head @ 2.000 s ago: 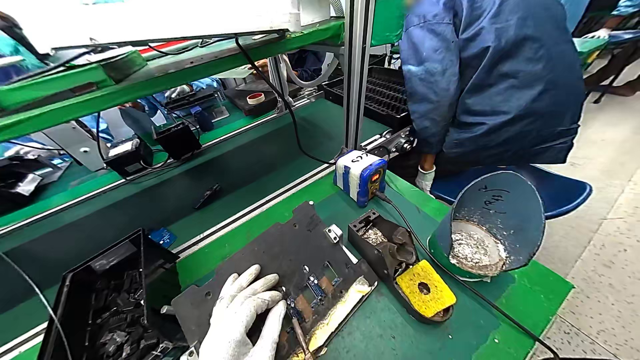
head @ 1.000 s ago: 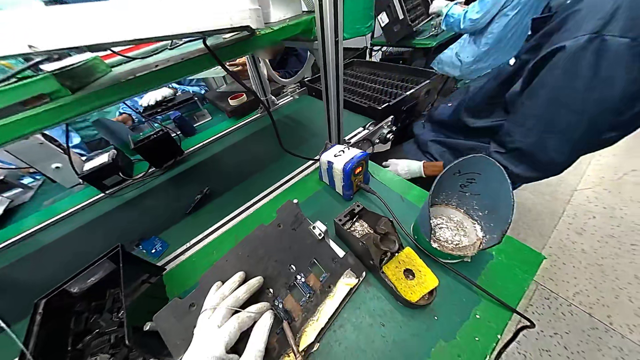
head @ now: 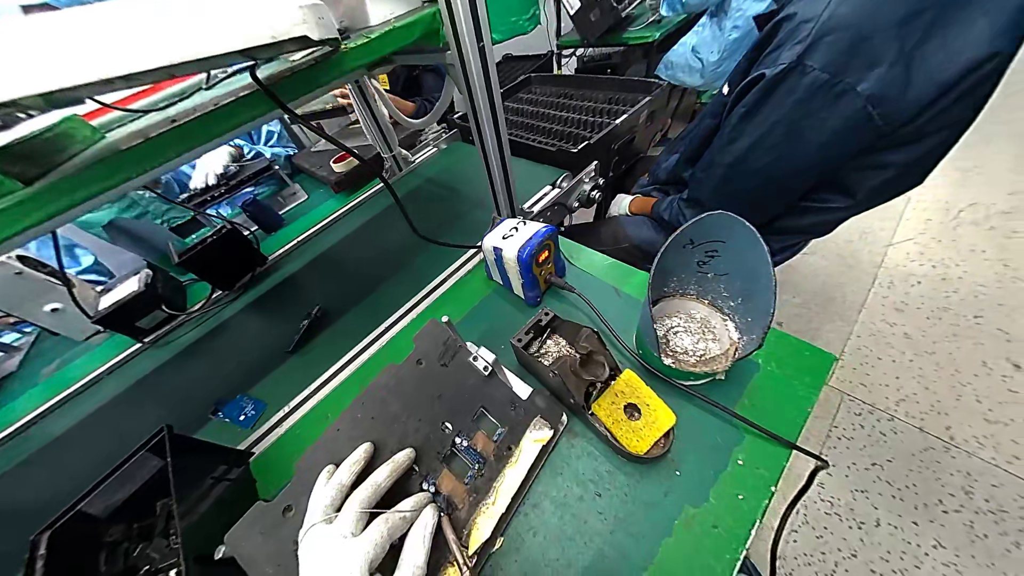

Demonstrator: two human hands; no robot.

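Note:
My left hand (head: 360, 512), in a white glove, lies at the bottom over a dark flat fixture plate (head: 384, 408). A thin solder wire (head: 384, 510) runs across its fingers, which are bent around it near small blue circuit boards (head: 466, 456) set in the plate. Just right of the fingertips, the thin metal end of a soldering iron (head: 452, 538) reaches up from the bottom edge towards the lower board. Whether it touches cannot be told. My right hand is out of view. Yellowed, worn tape (head: 512, 480) covers the plate's right edge.
Right of the plate are an iron stand with yellow sponge (head: 634, 410), a blue soldering station (head: 524, 260) with a trailing cable, and a cut-open tub of solder waste (head: 696, 336). A black bin (head: 168, 512) is lower left. A co-worker's dark sleeve (head: 800, 120) is beyond.
The co-worker's body and arm have shifted relative to the bench. My left hand stays over the plate, with the iron beside it. The view has turned somewhat.

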